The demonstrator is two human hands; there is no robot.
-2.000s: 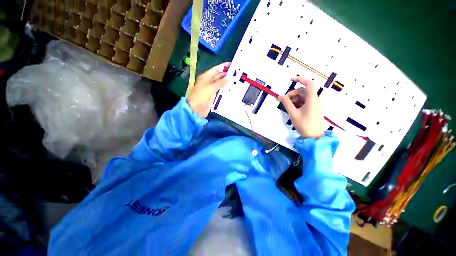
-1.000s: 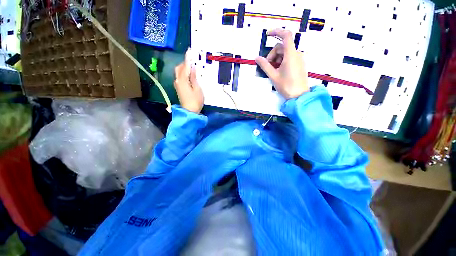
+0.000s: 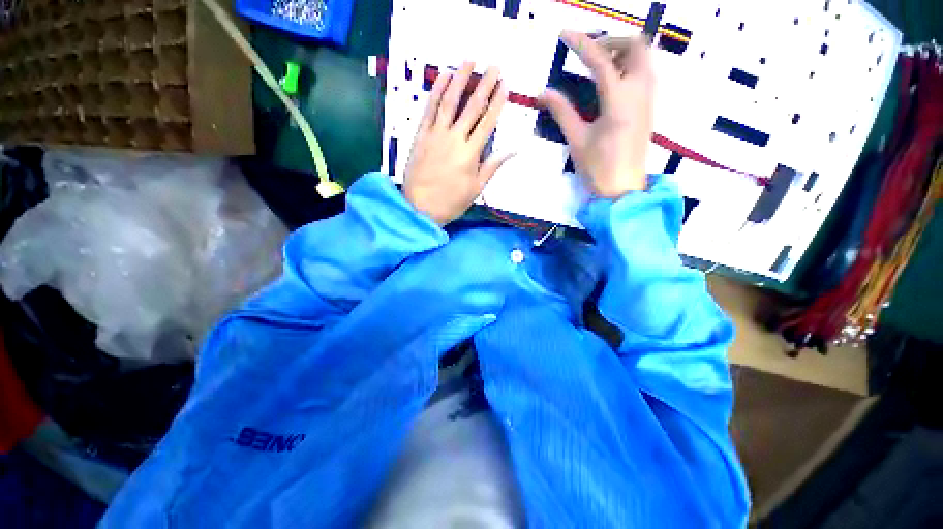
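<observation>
The white panel [image 3: 713, 88] lies across the bench in front of me, with dark cutouts. A red wire harness [image 3: 703, 156] runs along its near half, partly under my hands. A yellow-orange wire harness [image 3: 605, 11] lies along the far side under a black tape strip [image 3: 653, 20]. My left hand [image 3: 451, 145] lies flat over the red harness's left part, fingers spread. My right hand [image 3: 612, 116] is over the panel's middle, thumb and fingers apart, slightly blurred; nothing shows held in it. A dark piece [image 3: 770, 194] sits at the harness's right end.
A blue screw tray [image 3: 310, 14], a green clip [image 3: 291, 78] and a pale yellow strap [image 3: 300, 119] are left of the panel. Beyond are a cardboard divider tray [image 3: 219, 93] and plastic wrap [image 3: 134, 248]. Spare harness bundles [image 3: 894, 207] lie right, a brown carton [image 3: 801, 424] below.
My left hand has moved from the panel's left edge onto the red harness. My right hand's fingers have opened from their pinched pose over the harness. The view has shifted.
</observation>
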